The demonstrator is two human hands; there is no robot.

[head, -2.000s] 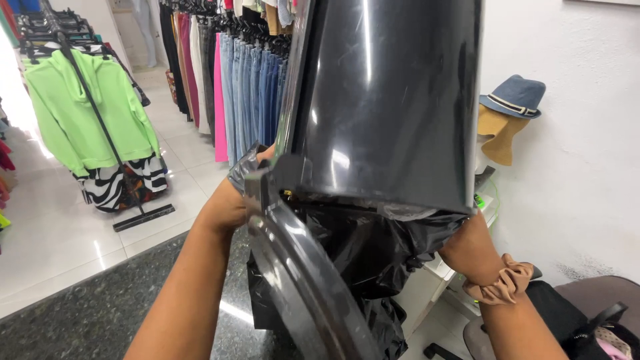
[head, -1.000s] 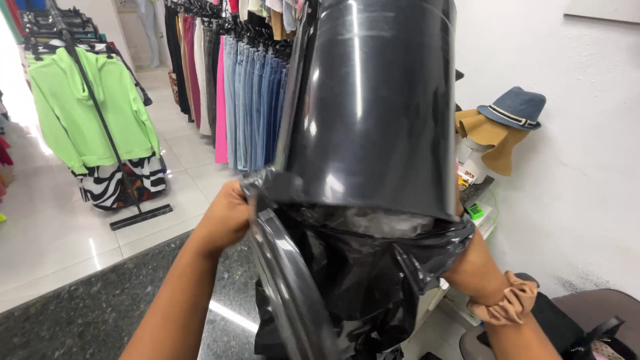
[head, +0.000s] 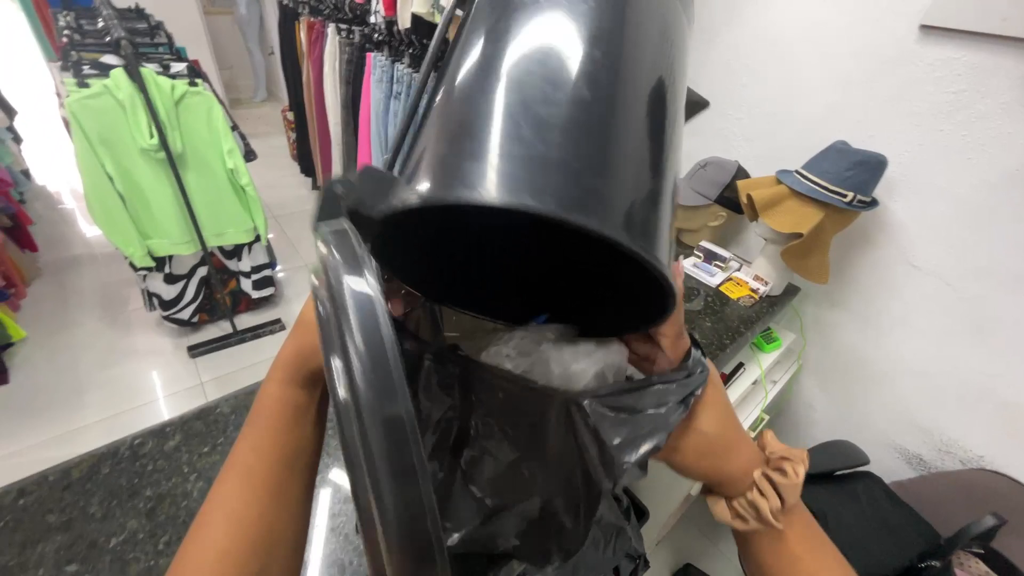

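Observation:
A glossy black plastic bin (head: 552, 136) is tipped upside down, its open mouth facing down over a black plastic garbage bag (head: 512, 456). Crumpled translucent plastic (head: 556, 358) shows at the bag's mouth. The bin's black lid (head: 376, 400) hangs at the left, joined near the rim. My right hand (head: 664, 340) is at the bin's right rim, with the bag's edge stretched over its wrist; a tan scrunchie (head: 764, 484) is on that forearm. My left hand (head: 404, 300) is mostly hidden behind the lid, near the bin's left rim; its grip cannot be seen.
A dark granite counter (head: 120, 480) lies below left. Beyond it stand a clothes rack with a green hoodie (head: 164, 160) and hanging trousers (head: 340, 104). At right are mannequin heads with a blue hat (head: 836, 176) and a grey cap (head: 712, 182), white shelves (head: 772, 376) and a dark chair (head: 856, 512).
The bin has tilted so that its dark inside shows, and its rim has parted from the bag. The bag's mouth now gapes below it, with more of the translucent plastic showing.

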